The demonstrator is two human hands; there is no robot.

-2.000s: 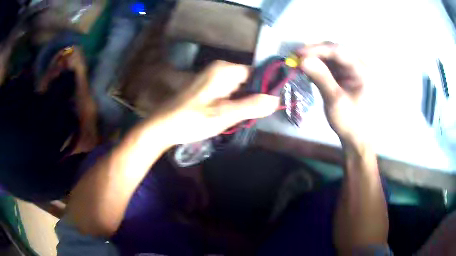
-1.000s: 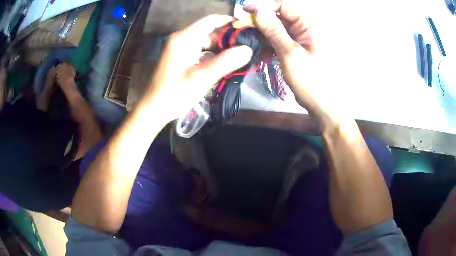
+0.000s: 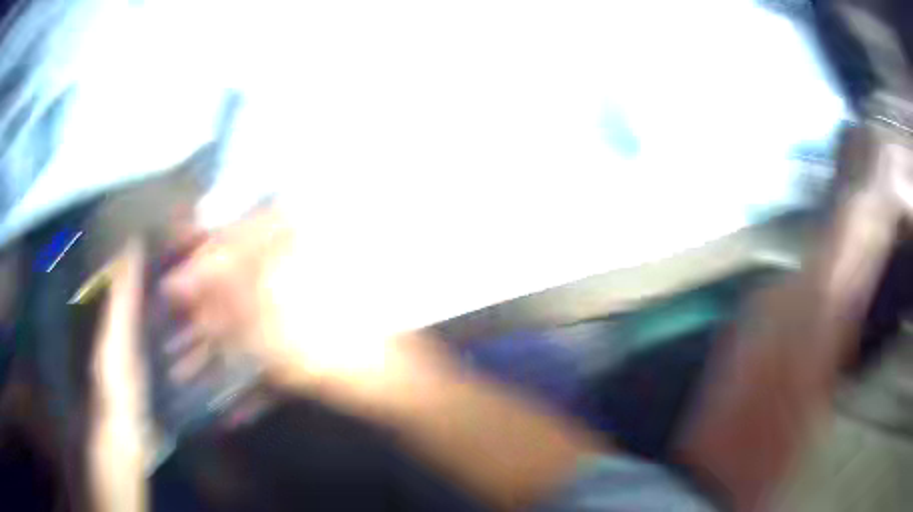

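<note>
The view is strongly blurred and glaring. My right hand (image 3: 235, 290) is at the left of the picture, over the table's left end, its fingers bent; what they hold cannot be made out. My left hand, smeared, seems to be the pale upright shape (image 3: 120, 340) at the far left. A small yellow spot (image 3: 92, 288), perhaps a yellow plug, shows beside it. A dim, shiny patch (image 3: 225, 395), perhaps a clear bag, lies below my right hand. The black and red cable cannot be made out.
The white table (image 3: 531, 180) fills the upper middle, washed out by glare. Its worn front edge (image 3: 621, 285) runs up to the right. A bluish blurred shape (image 3: 621, 130) shows on it. Another person's arm (image 3: 851, 250) is at the right. A blue spot (image 3: 60, 250) shows at far left.
The view has swung right, and both hands now appear further left and lower. The cable hank and clear bag, distinct one second ago, have blurred out. Another person's arm has come in at the right.
</note>
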